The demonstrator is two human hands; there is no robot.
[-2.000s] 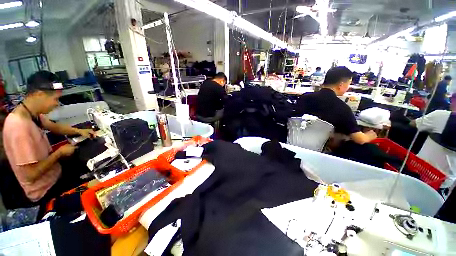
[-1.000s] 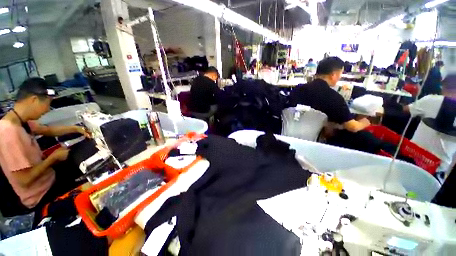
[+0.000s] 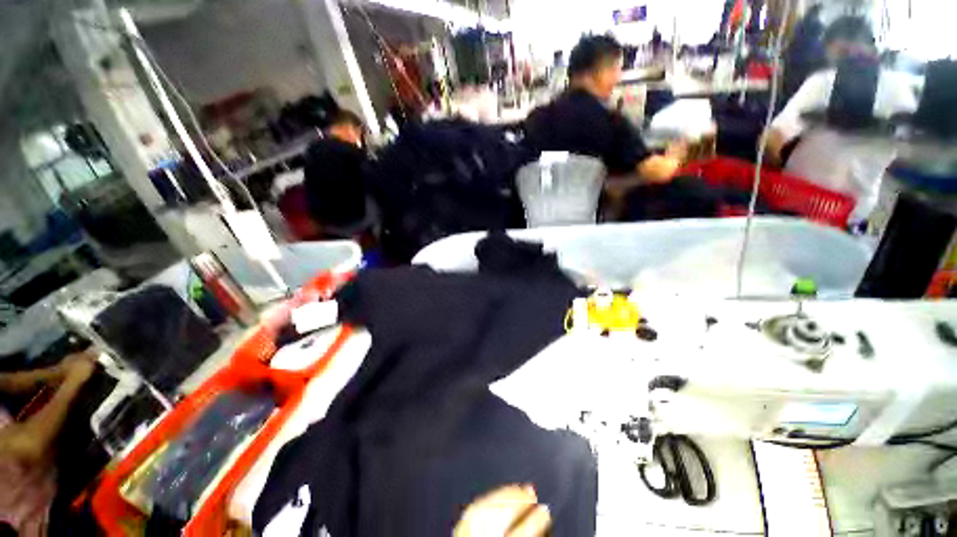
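A large black cloth piece [image 3: 420, 388] is spread left of the white sewing machine [image 3: 714, 367] and reaches its needle area. One hand, which looks like my left hand [image 3: 504, 513], is blurred and cut off by the bottom edge, over the cloth's lower part. Its fingers look bent; whether it grips the cloth cannot be told. My right hand is not in view. Scissors with black loop handles [image 3: 677, 468] lie on the machine bed. A small white tag [image 3: 285, 514] shows at the cloth's lower left.
An orange-red basket [image 3: 115, 493] with plastic-wrapped packets [image 3: 205, 451] stands at the left. A pale blue-grey trough [image 3: 672, 246] runs behind the table. Yellow parts [image 3: 607, 313] sit on the machine's left end. Other people sit at stations beyond and at left.
The view has turned right and down, so the cloth and basket stand further left and more of the machine shows. The scissors and a hand over the cloth have come into view.
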